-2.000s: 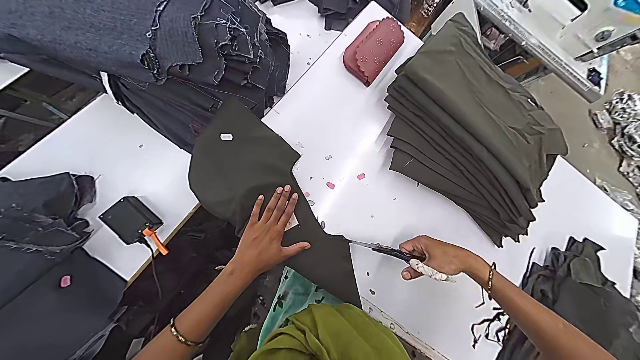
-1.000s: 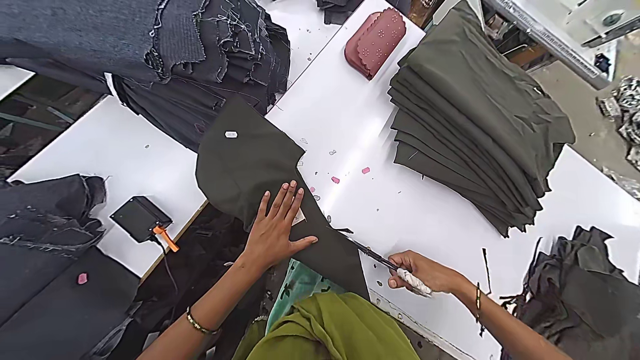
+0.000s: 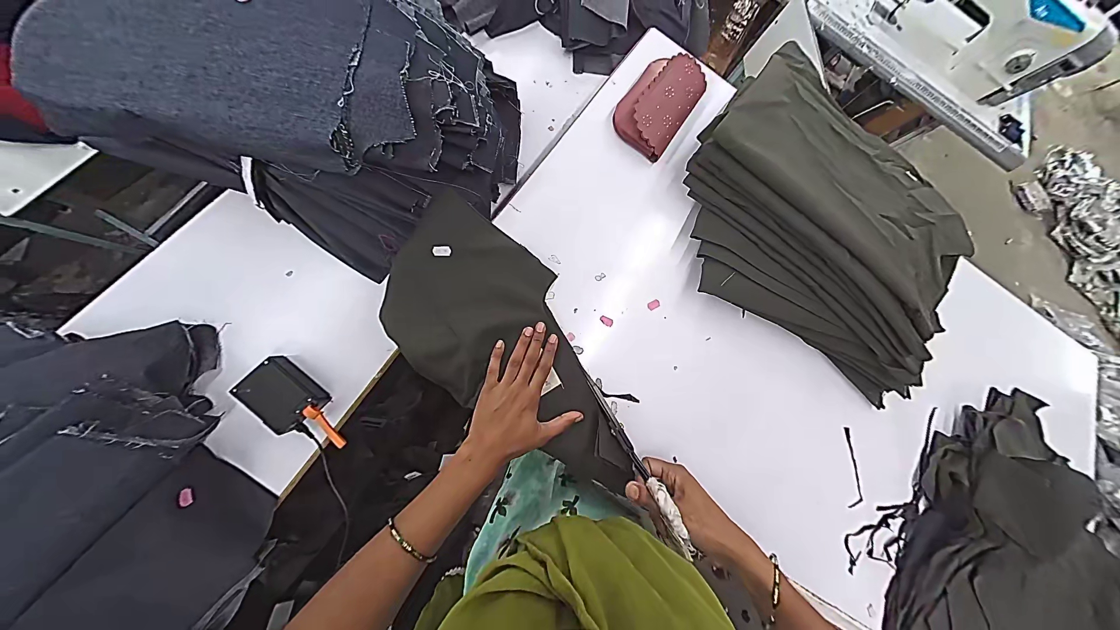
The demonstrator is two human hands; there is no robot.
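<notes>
A dark olive cut fabric piece [image 3: 472,306] lies over the near edge of the white table, with a small white sticker [image 3: 441,251] on it. My left hand [image 3: 516,402] rests flat on this piece, fingers apart, partly over a pale label [image 3: 550,381]. In my right hand [image 3: 687,507] is a pair of scissors [image 3: 623,437] with a white-wrapped handle. Their blades lie along the right edge of the fabric; how far they are apart cannot be told. A small dark scrap [image 3: 619,397] touches or lies close beside the blades.
A stack of olive fabric pieces [image 3: 822,219] and a maroon scalloped case [image 3: 661,105] lie on the white table [image 3: 770,376]. At lower right is a dark fabric heap [image 3: 1006,516]. Denim piles [image 3: 245,79] and a black box with an orange lever [image 3: 280,394] are at left; a sewing machine [image 3: 1006,44] stands upper right.
My right hand with the scissors has moved left and down, toward the fabric; the blades now lie along its edge. A thin dark strip now lies on the table at right. My left hand remains on the fabric.
</notes>
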